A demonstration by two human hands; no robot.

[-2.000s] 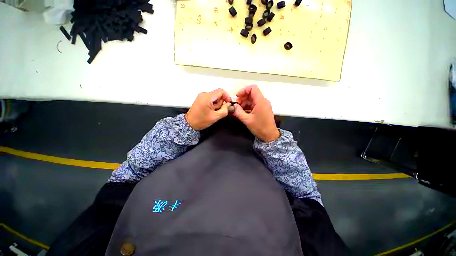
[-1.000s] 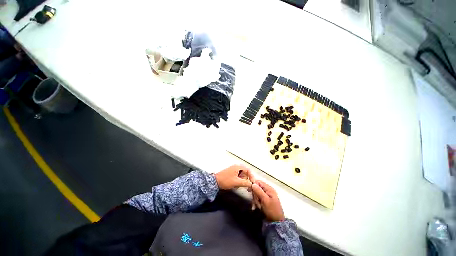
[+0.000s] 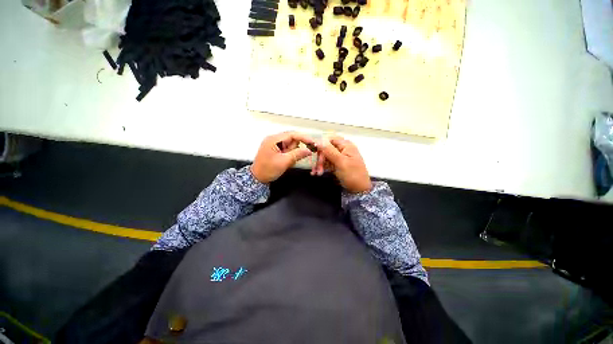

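My left hand point(image 3: 275, 158) and my right hand point(image 3: 345, 163) meet just off the table's front edge. A small dark piece point(image 3: 313, 147), likely a black strip or loop, is pinched between their fingertips; fingers hide most of it. Small black keeper loops point(image 3: 384, 96) lie scattered on the pale yellow work board point(image 3: 403, 117) beyond my hands. Laid-out black strips point(image 3: 262, 17) lie in a row at the board's left edge.
The black strip pile point(image 3: 168, 40) lies on the white table point(image 3: 201, 117) left of the board, beside a crumpled white bag point(image 3: 104, 33). A crinkled plastic item point(image 3: 602, 138) is at the far right edge. Yellow lines cross the dark floor.
The view swung toward the table's far side and came back down, now showing slightly more of the board than at first. My hands stay together at the table edge with fingers shifted.
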